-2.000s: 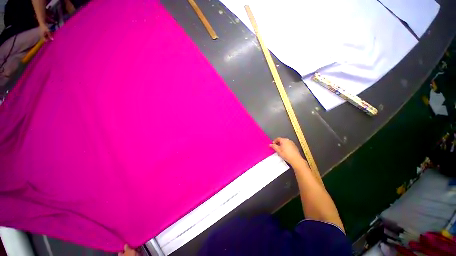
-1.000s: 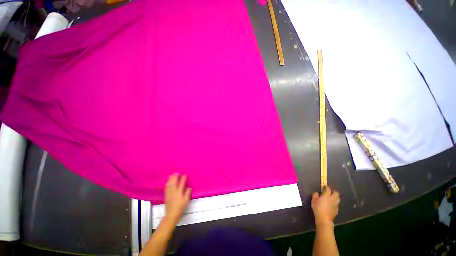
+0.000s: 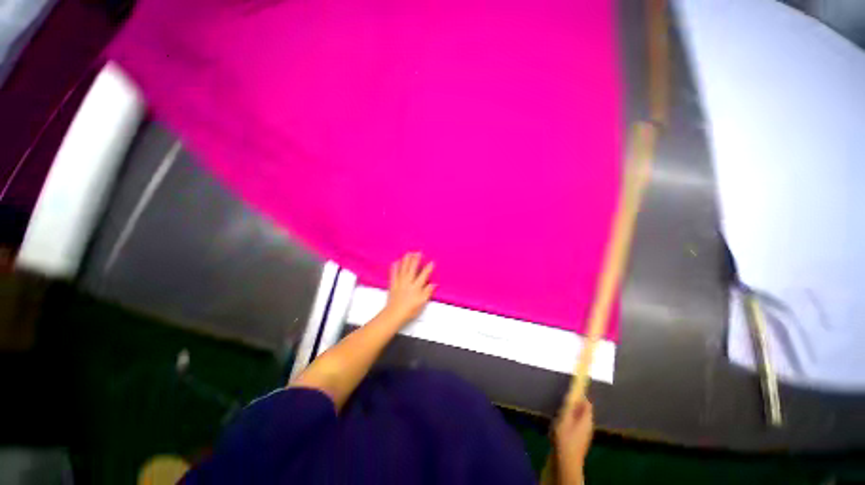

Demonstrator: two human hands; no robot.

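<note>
The bright pink fabric (image 3: 455,170) covers the middle of the table, over a white underlay paper (image 3: 474,333) that shows as a strip along its near edge. My left hand (image 3: 411,289) lies on the fabric's near edge with fingers spread, holding nothing. My right hand (image 3: 573,422) is closed on the near end of the wooden ruler (image 3: 621,227). The ruler crosses the paper strip and runs along the fabric's right edge. The picture is blurred, so I cannot tell whether it touches the cloth.
The cutting track (image 3: 324,311) sticks out left of my left hand. A white roll (image 3: 81,180) is at the left table edge. A second wooden ruler (image 3: 656,62) is farther away. White pattern paper (image 3: 806,189) lies at right, with a patterned tube (image 3: 763,365) on its near part.
My right hand has moved left with the ruler, bringing it from the table's grey surface to the fabric's right edge. My left hand stays at the near edge. The view has shifted.
</note>
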